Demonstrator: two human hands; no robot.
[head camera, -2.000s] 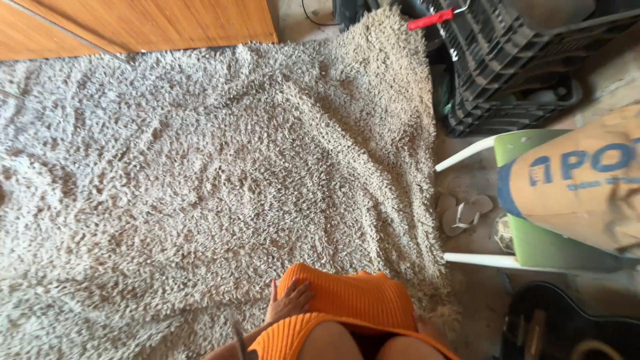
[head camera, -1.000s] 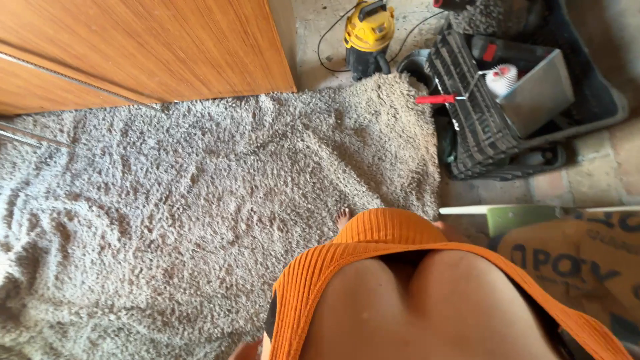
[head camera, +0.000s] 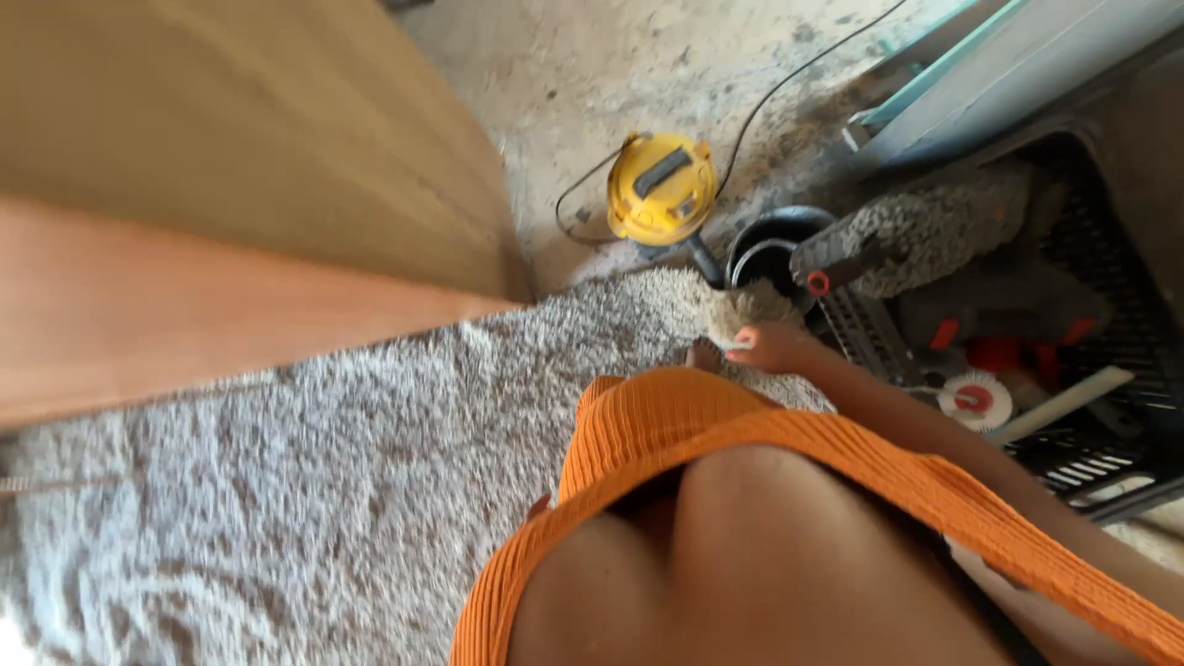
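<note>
My right hand (head camera: 766, 347) is closed on the raised corner of a shaggy grey rug (head camera: 351, 490), beside a dark bucket. A bare foot (head camera: 704, 354) shows just left of that hand. Of my left hand only a bit of fingers (head camera: 539, 506) shows at the left edge of my orange ribbed top; the rest is hidden, so what it does cannot be told. The rug spreads over the floor below the wooden cabinet.
A wooden cabinet (head camera: 277, 176) fills the upper left. A yellow vacuum cleaner (head camera: 661, 188) with a black cord stands past the rug. A black bucket (head camera: 782, 240) and a black plastic crate (head camera: 1124, 231) holding tools and a paint roller (head camera: 916, 231) are at the right.
The view has shifted towards the vacuum cleaner and crate. My right hand has come into view at the rug's corner, which is now lifted; a second ago it lay flat.
</note>
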